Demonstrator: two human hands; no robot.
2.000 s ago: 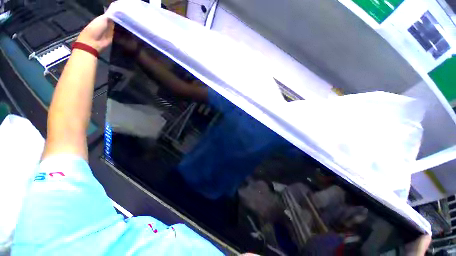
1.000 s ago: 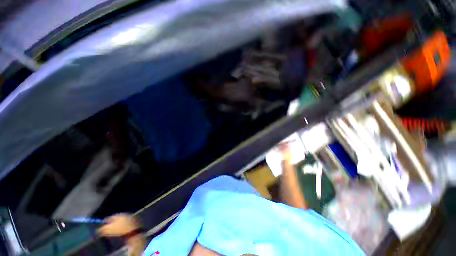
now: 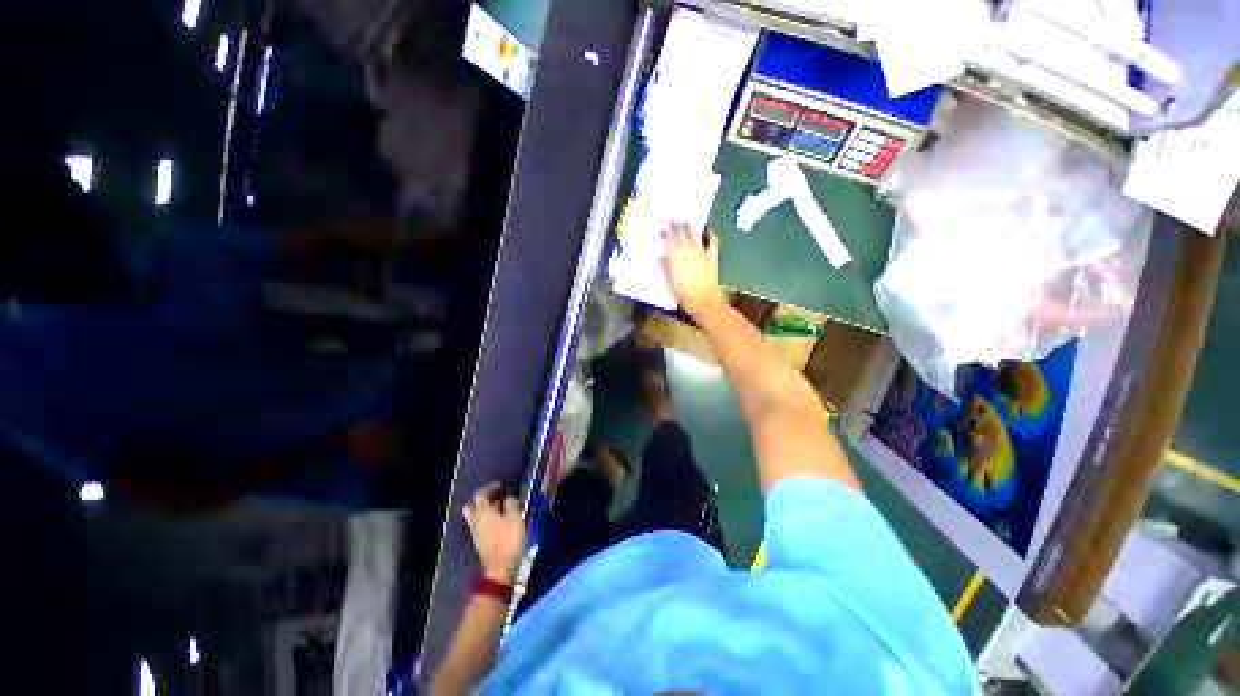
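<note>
A large glossy black television panel [image 3: 272, 340] lies at the left, reflecting lights. My left hand [image 3: 495, 530], with a red wristband, rests at the dark conveyor's edge beside the panel, fingers partly bent, nothing seen in it. My right hand [image 3: 691, 269] lies on the lower end of a pile of white label sheets [image 3: 680, 136] on the green side table, fingers a little apart. Whether its fingertips pinch a sheet is not clear. A small white card with coloured marks [image 3: 501, 52] shows at the panel's upper right edge.
Thin white paper strips [image 3: 809, 218] lie on the green table [image 3: 762, 258] near a blue box with a printed panel [image 3: 823, 125]. A crumpled clear plastic bag [image 3: 1013, 245] is to the right, above a carton with a colourful picture [image 3: 993, 449]. My legs stand between conveyor and table.
My view has turned towards the side table. Both hands have left the panel's edges seen earliest. The white protective bag along the panel's far edge is out of view. My right hand is on the sheets.
</note>
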